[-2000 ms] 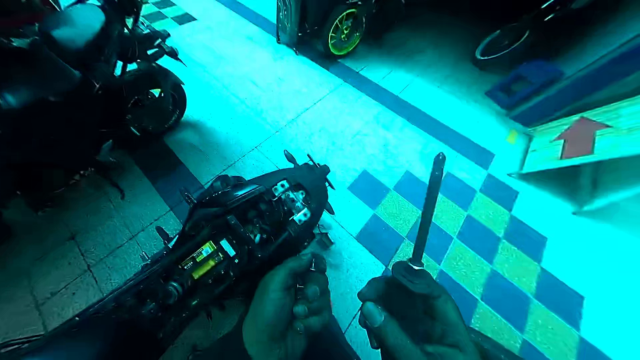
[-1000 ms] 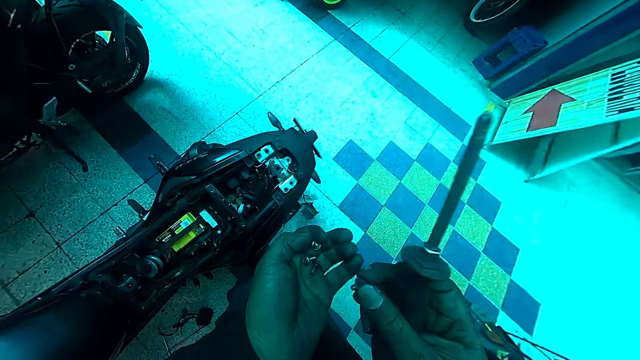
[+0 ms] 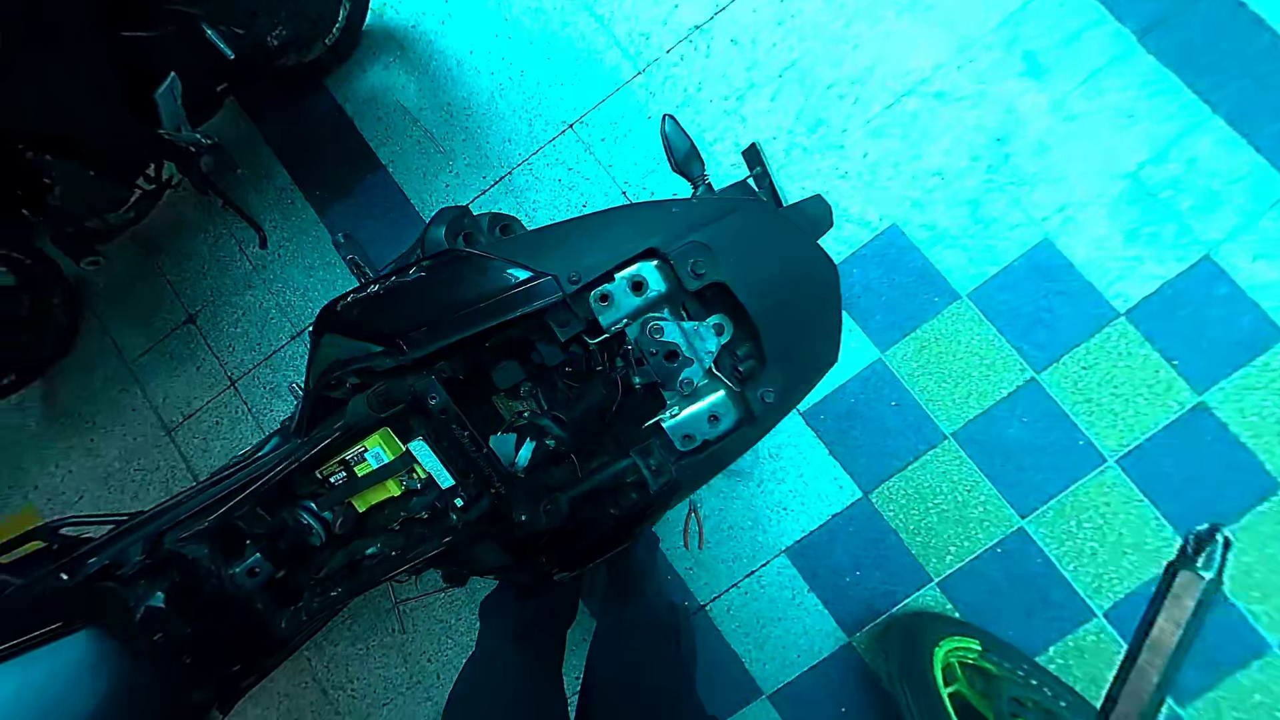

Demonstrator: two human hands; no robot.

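Neither of my hands shows in the head view. The metal shaft of a screwdriver (image 3: 1165,630) rises from the bottom right edge; its handle is out of frame, and so is whatever holds it. A motorcycle's tail section (image 3: 790,260) lies across the middle with its seat off. Metal brackets (image 3: 672,355) with bolt holes are exposed at its rear. A yellow and black battery (image 3: 372,468) sits in the frame under a dark strap. Dark wiring and parts fill the space between battery and brackets.
Pliers (image 3: 693,527) lie on the tiled floor beside the tail. My dark-trousered legs (image 3: 580,640) stand below it. A wheel with a bright green rim (image 3: 960,680) is at the bottom. Another dark motorcycle (image 3: 180,150) stands at the upper left. A turn signal (image 3: 683,152) sticks out from the tail.
Both my hands have left the view; a second ago the left held small metal parts and the right a screwdriver. The view has moved down and closer to the motorcycle tail.
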